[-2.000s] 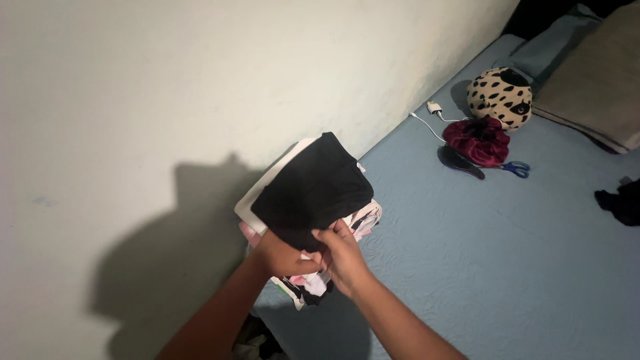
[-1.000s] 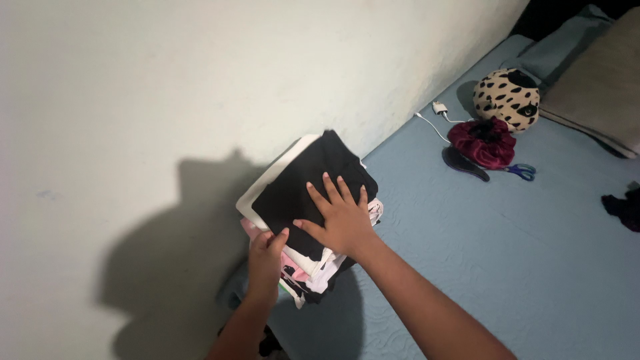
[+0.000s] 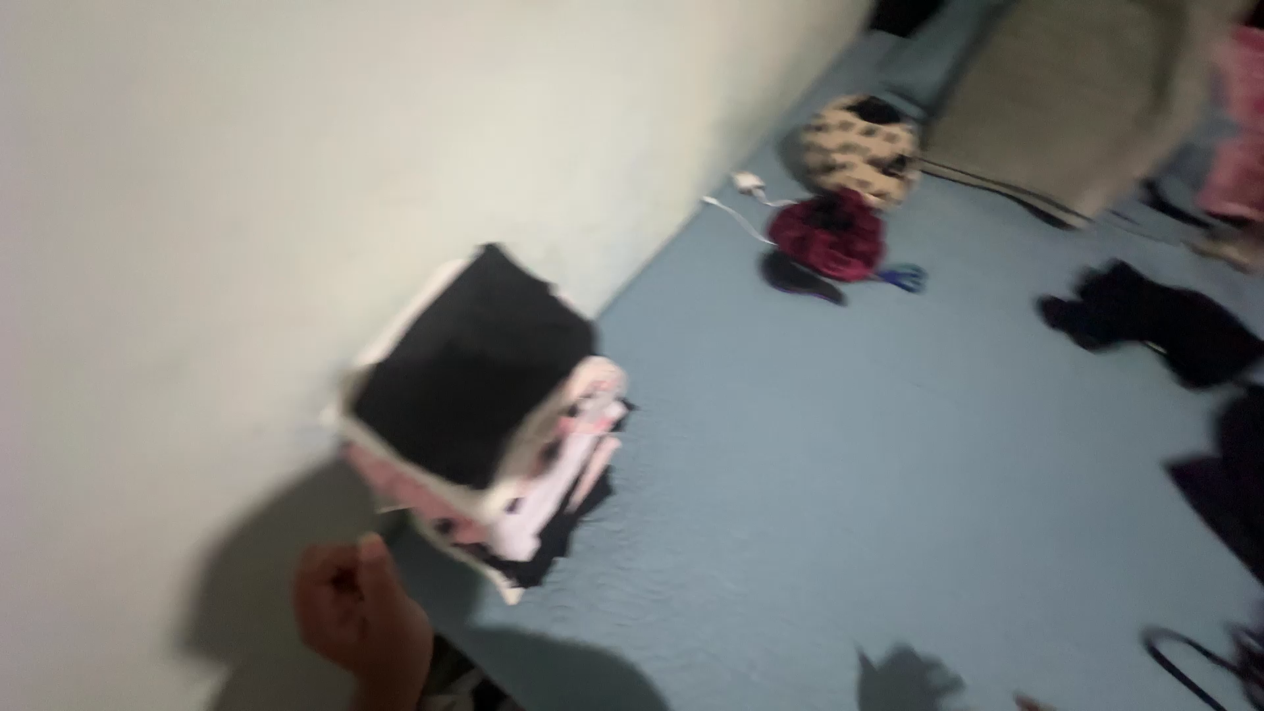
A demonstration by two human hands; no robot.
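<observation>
A stack of folded clothes (image 3: 583, 425) stands on the blue bed sheet against the wall, with a folded black garment (image 3: 479, 365) on top. Under it lie white, pink and patterned pieces. My left hand (image 3: 363, 612) is just below the stack's near left corner, apart from it, its fingers curled with nothing seen in them. Of my right hand (image 3: 1035, 703) only a blurred bit of fingertip shows at the bottom edge, so what it does is hidden.
A pale wall (image 3: 296, 148) borders the bed (image 3: 790, 474). Farther back lie a spotted round plush (image 3: 859, 153), a dark red scrunchie-like cloth (image 3: 829, 237), a dark curved item (image 3: 800, 278), blue-handled scissors (image 3: 904, 276), a white cable (image 3: 736, 217) and a grey-brown pillow (image 3: 1057, 109). Black garments (image 3: 1165, 321) lie at right.
Both hands have come off the stack; the right one has moved from the black garment to the bottom edge. The view has shifted right, showing more dark clothes.
</observation>
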